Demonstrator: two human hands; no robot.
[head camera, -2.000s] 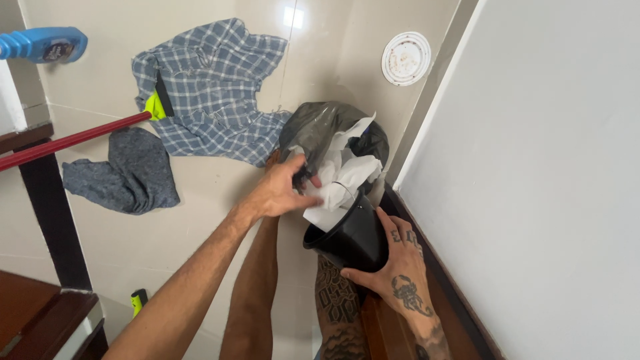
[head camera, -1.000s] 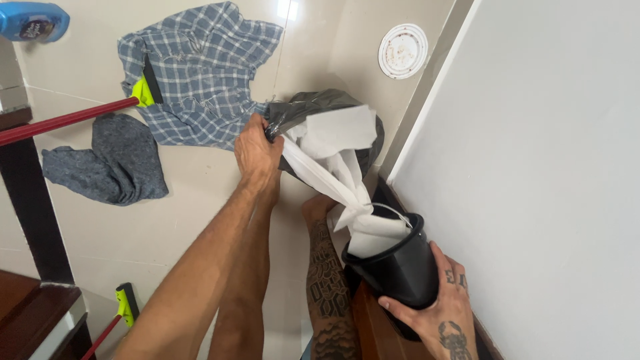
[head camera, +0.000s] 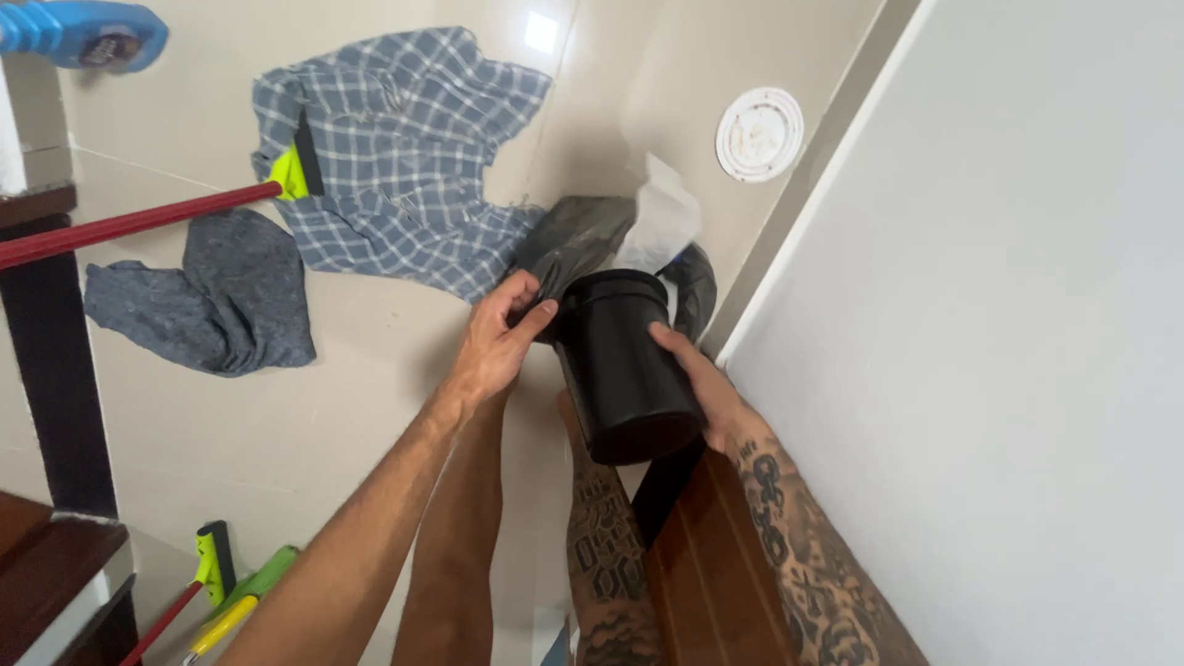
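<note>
A black plastic bin is tipped with its mouth toward a dark plastic bag on the floor, its base toward me. My right hand grips the bin's right side. My left hand pinches the edge of the bag, close to the bin's rim at the left. White paper sticks up from the bag beyond the rim. The inside of the bin is hidden.
Left of the bag lie a plaid cloth, a squeegee and a dark grey cloth. A blue bottle is at upper left. A round white drain cover and a white wall are at right.
The bin has turned over, from mouth up to mouth toward the bag, and moved up against it. The white liner that stretched between bag and bin is out of sight.
</note>
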